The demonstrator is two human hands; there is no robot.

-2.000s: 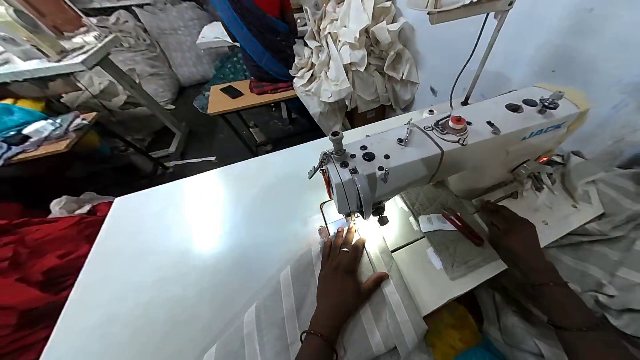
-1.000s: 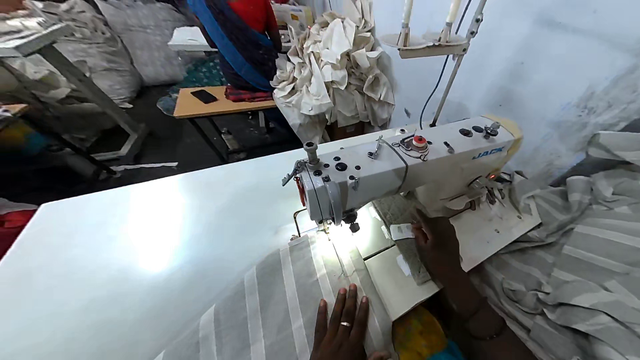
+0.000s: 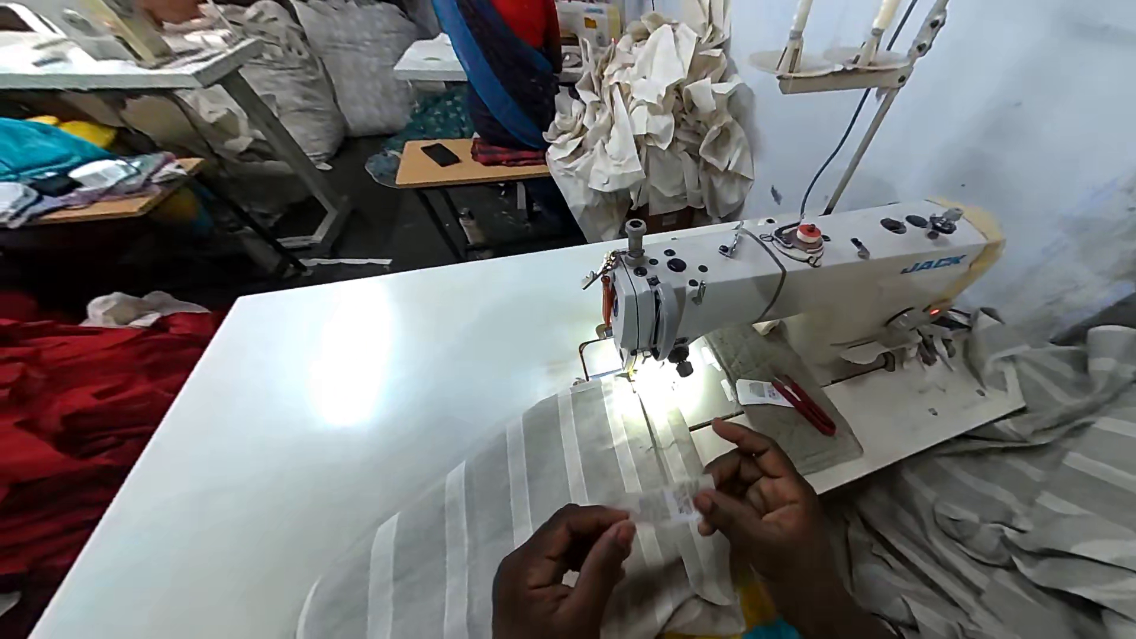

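Observation:
Between my two hands a small translucent white label (image 3: 667, 505) is stretched above the striped cloth. My left hand (image 3: 564, 568) pinches its left end between thumb and forefinger; my right hand (image 3: 768, 506) pinches the right end. Under them, grey cloth with white stripes (image 3: 532, 470) runs up to the lit needle area of a Jack sewing machine (image 3: 799, 275). Right of the needle, a grey fabric pad (image 3: 799, 435) lies on the machine bed. On it rest another white label (image 3: 761, 393) and red-handled thread snips (image 3: 806, 406).
The white sewing table (image 3: 266, 444) extends left, with red cloth (image 3: 80, 408) beyond its edge. More striped cloth (image 3: 1021, 524) is heaped at the right. A thread stand (image 3: 839, 75) rises behind the machine. Farther back are a small bench (image 3: 461, 169) with a phone and a person (image 3: 506, 71).
My right hand has come back from the pad beside the machine to above the cloth. My left hand has lifted off the cloth. Both now hold a label.

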